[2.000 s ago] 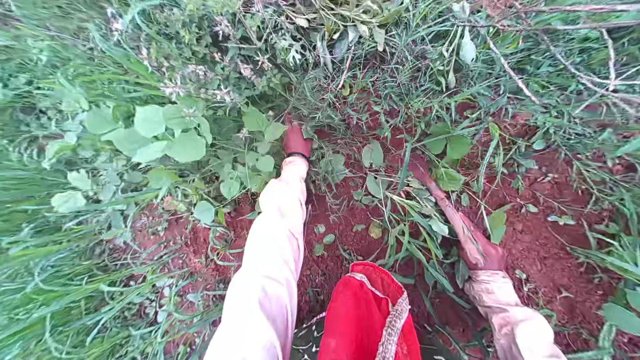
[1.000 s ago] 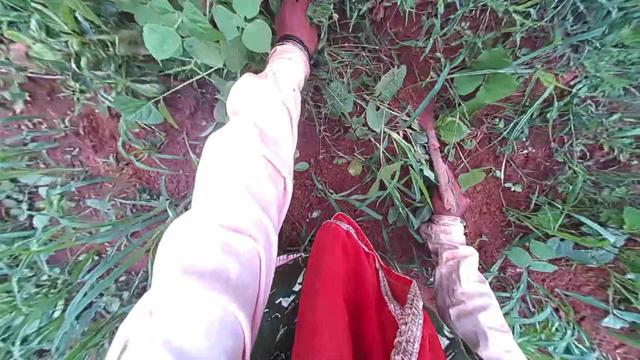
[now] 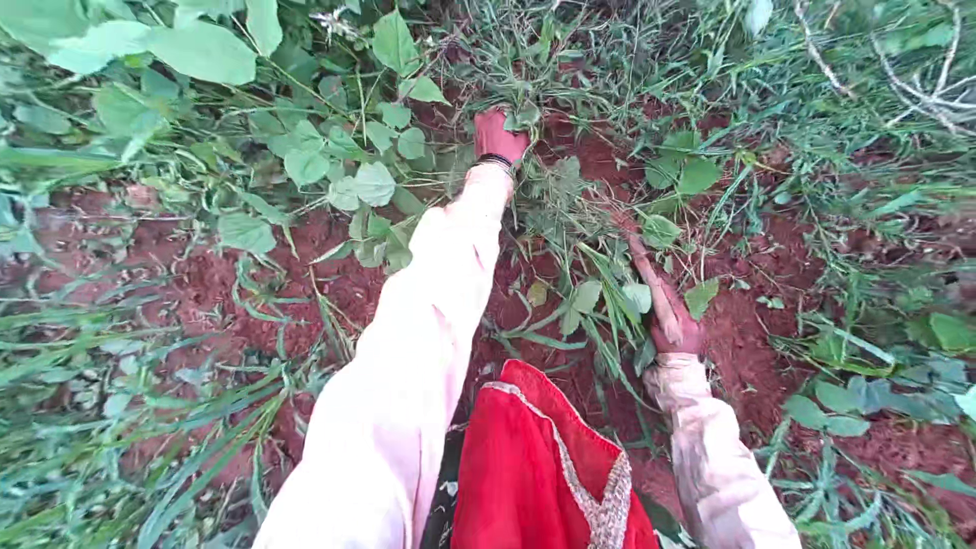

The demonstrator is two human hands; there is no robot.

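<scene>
My left hand (image 3: 500,136), with dark bangles at the wrist, is closed among low green weeds (image 3: 526,95) at the upper centre. Its fingertips are hidden, but stems and leaves come out around it. Lower right, my right hand (image 3: 679,326) grips the wooden handle (image 3: 646,267) of a hand tool. The handle slants up and left to the red soil, where the tool's working end is hidden by grass and leaves. Long grass blades (image 3: 602,305) lie just left of the handle.
Broad-leaved plants (image 3: 374,183) grow left of my left hand. Dry branches (image 3: 926,99) lie at the upper right. Red soil (image 3: 762,305) shows between the weeds, and a red cloth with trim (image 3: 518,465) hangs below, between my arms.
My left hand has come nearer to my right hand and is now among the weeds above the tool. My right hand keeps hold of the handle. The view has shifted.
</scene>
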